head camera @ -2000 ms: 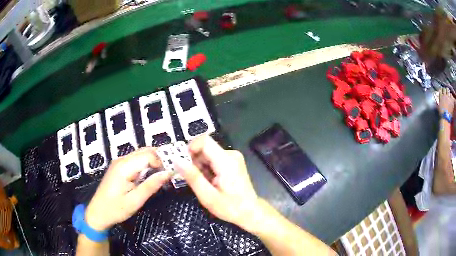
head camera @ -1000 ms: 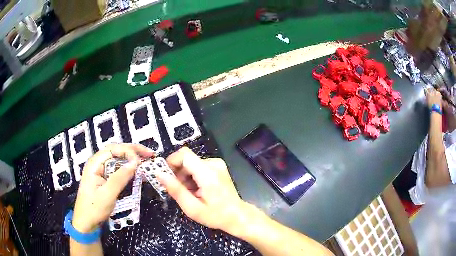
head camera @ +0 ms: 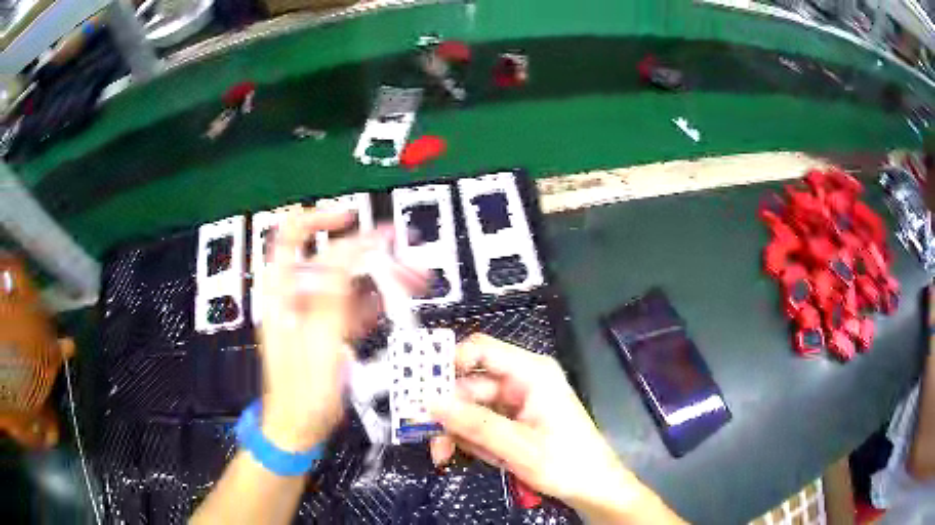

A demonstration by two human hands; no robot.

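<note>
My right hand (head camera: 513, 405) grips a small pale keypad circuit board (head camera: 421, 381) by its right edge, its spotted face showing. My left hand (head camera: 326, 297), with a blue wristband, is raised and strongly blurred over the frames; whether it holds anything cannot be told. A blurred pale piece (head camera: 371, 395) shows between the hands, just left of the board. A row of several pale phone frames (head camera: 516, 236) lies in the black blister tray (head camera: 154, 374); my left hand partly hides some of them.
A black smartphone (head camera: 668, 371) lies on the bench right of the tray. A heap of red plastic parts (head camera: 828, 261) is at the right. The green conveyor belt (head camera: 584, 128) carries a partly assembled phone (head camera: 390, 125) and scattered parts. An orange fan (head camera: 26, 349) is at far left.
The view has shifted, so things sit further right. My left hand has come off the board and moved up over the frames. My right hand still holds the board, now turned upright.
</note>
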